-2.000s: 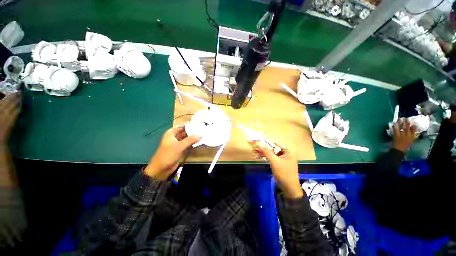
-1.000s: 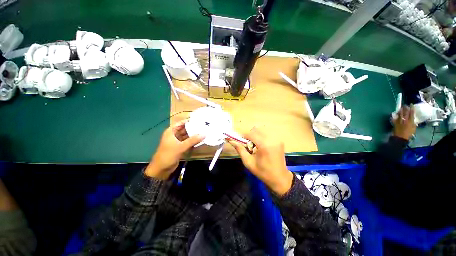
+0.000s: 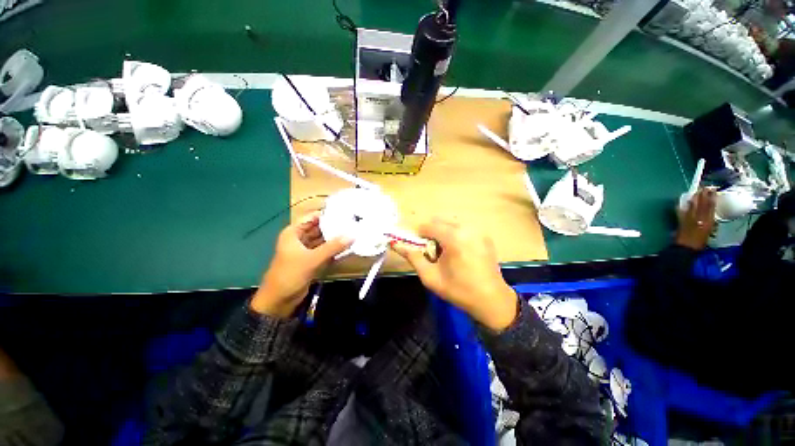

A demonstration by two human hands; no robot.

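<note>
A round white camera housing [image 3: 359, 218] with splayed antennas is over the front of the tan mat [image 3: 488, 192]. My left hand [image 3: 299, 261] grips its left lower edge. A thin black lead runs out to the left of it. My right hand [image 3: 458, 268] holds a small white glue tube [image 3: 410, 239] with red marks, pointing left. The tube's tip reaches the housing's right lower side; whether it touches cannot be told. Part of the tube is hidden by my fingers.
A black electric screwdriver [image 3: 424, 78] hangs before the screw feeder [image 3: 370, 104]. White camera heads [image 3: 157, 113] stand at left, antenna assemblies [image 3: 571, 205] at right. A blue bin [image 3: 471, 348] of white parts is by my lap. Another person's hand [image 3: 697, 219] is at far right.
My right hand has moved left with the tube, up to the housing, and has stayed there. The housing has hardly moved. The person's arm at far left has mostly left the view.
</note>
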